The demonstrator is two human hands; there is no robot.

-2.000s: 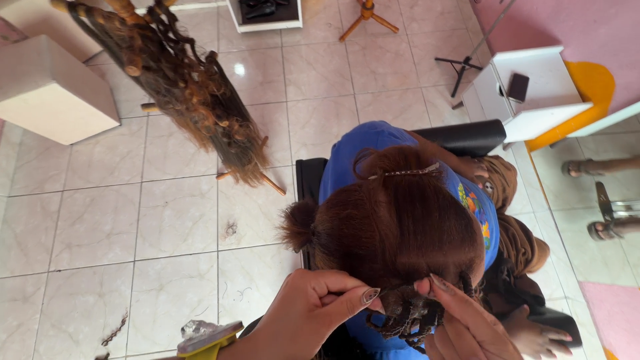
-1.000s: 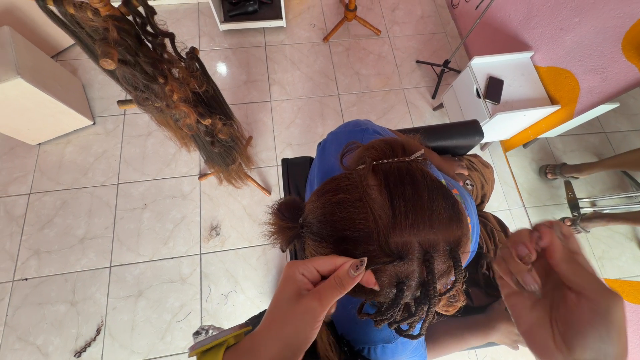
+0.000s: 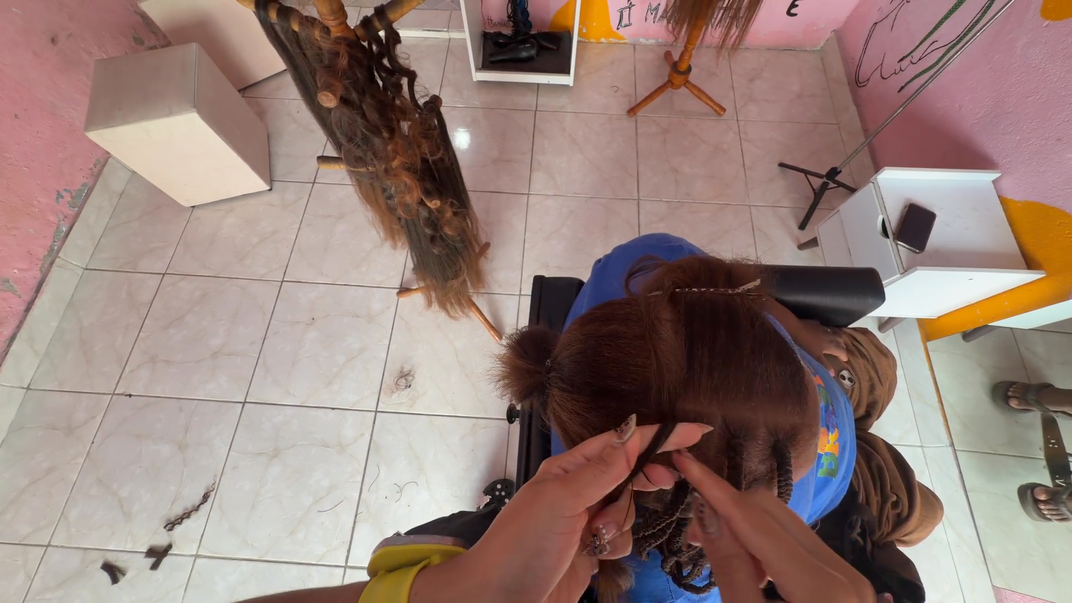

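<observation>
A seated person in a blue shirt has reddish-brown hair (image 3: 729, 352), with a tied puff (image 3: 529, 364) at one side and a thin light strip or comb (image 3: 720, 288) lying across a parting. Dark braids (image 3: 670, 519) hang below my hands. My left hand (image 3: 586, 494) pinches a dark strand of hair (image 3: 657, 444) between thumb and fingers, close to the scalp. Beside it, my right hand (image 3: 745, 528) has its index fingertip near the same strand. Its other fingers are partly hidden, and whether they grip hair is unclear.
A wooden rack (image 3: 330, 90) draped with hair extensions stands at the upper left, near a white box (image 3: 180, 126). A black armrest (image 3: 825, 295) adjoins the person. On the right, a phone (image 3: 915, 227) lies on a white drawer unit (image 3: 971, 222). Loose hair (image 3: 191, 507) lies on the tiles.
My right hand has come back from the right to beside my left hand. A dark strand now shows between my left fingers. The view has shifted, showing more of the room's far side.
</observation>
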